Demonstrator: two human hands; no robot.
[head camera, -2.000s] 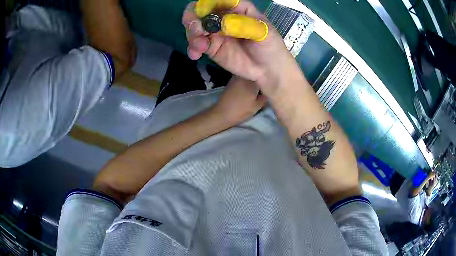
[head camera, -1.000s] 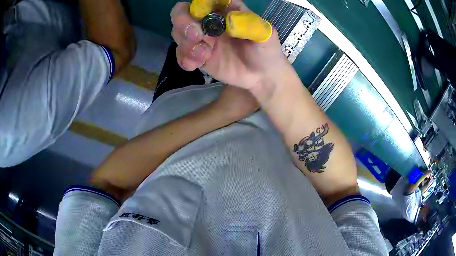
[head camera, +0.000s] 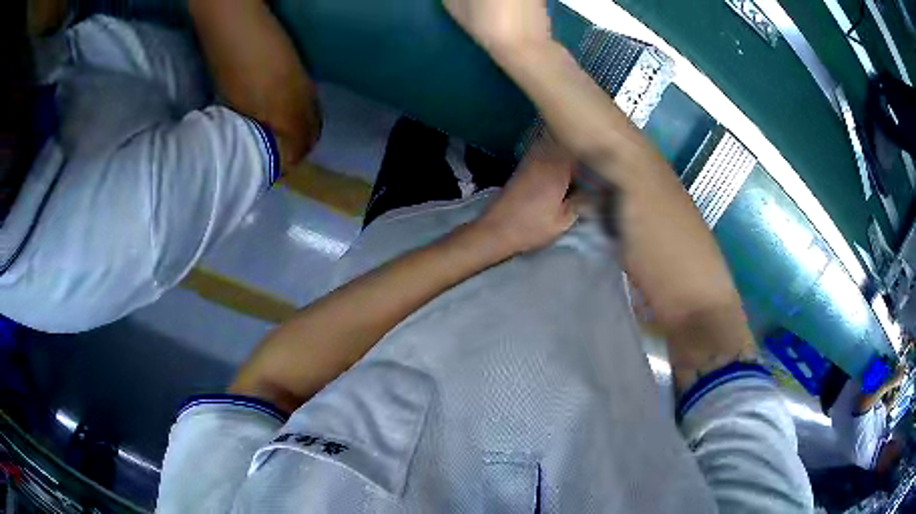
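My right hand (head camera: 502, 20) is blurred at the top edge. Its fingers are cut off, so what it holds cannot be seen. My left hand (head camera: 547, 196) is near my waist, partly hidden behind my right forearm. Its fingers look bent, but its grip and anything in it are hidden. Grouped grey strips (head camera: 611, 58) and a white strip with dark markings (head camera: 646, 88) lie on the bench beyond my right forearm. A group of white slats (head camera: 725, 179) lies farther right.
The green bench (head camera: 402, 60) has a white edge strip (head camera: 768, 151). A person's arm and sleeve (head camera: 151, 191) are close at left. Blue stools (head camera: 798, 361) and another person (head camera: 866, 427) are at lower right. Yellow lines (head camera: 241, 296) mark the floor.
My right hand has moved up towards the top edge, and its yellow finger cots and the round dark component are out of sight. More of my left hand shows. The view has shifted slightly.
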